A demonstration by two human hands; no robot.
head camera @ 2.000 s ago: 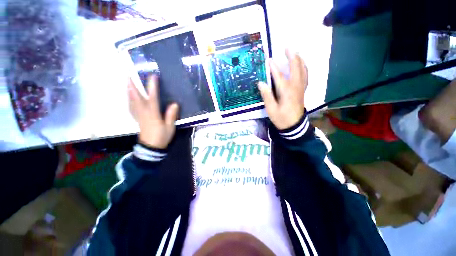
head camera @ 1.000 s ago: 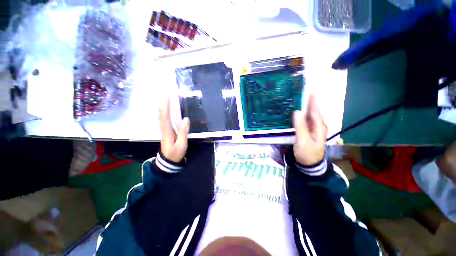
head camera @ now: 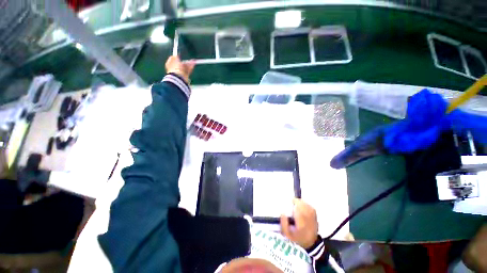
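Note:
My left hand [head camera: 180, 67] reaches far forward on a stretched arm and grips the lower left corner of a white two-window housing frame [head camera: 216, 60] on the green conveyor. The frame's left window shows green; its right window shows something greyish, too small to name. My right hand [head camera: 300, 224] holds the lower right corner of a black-edged rectangular tray [head camera: 226, 184] on the white sheet. The tray shows dark on the left with glare, and a pale patch on the right. No circuit board shows in it.
More frames [head camera: 311, 47] lie along the conveyor. Red-brown module strips [head camera: 208, 126], a clear box of small grains [head camera: 329, 118] and a clear plastic box [head camera: 276, 88] sit behind the tray. A blue-wrapped tool [head camera: 411, 128] with a black cord is at right.
The view has shifted up to the conveyor. My left hand has left the work and reached forward to the frame there. The white frame and green board are gone from the spot before me.

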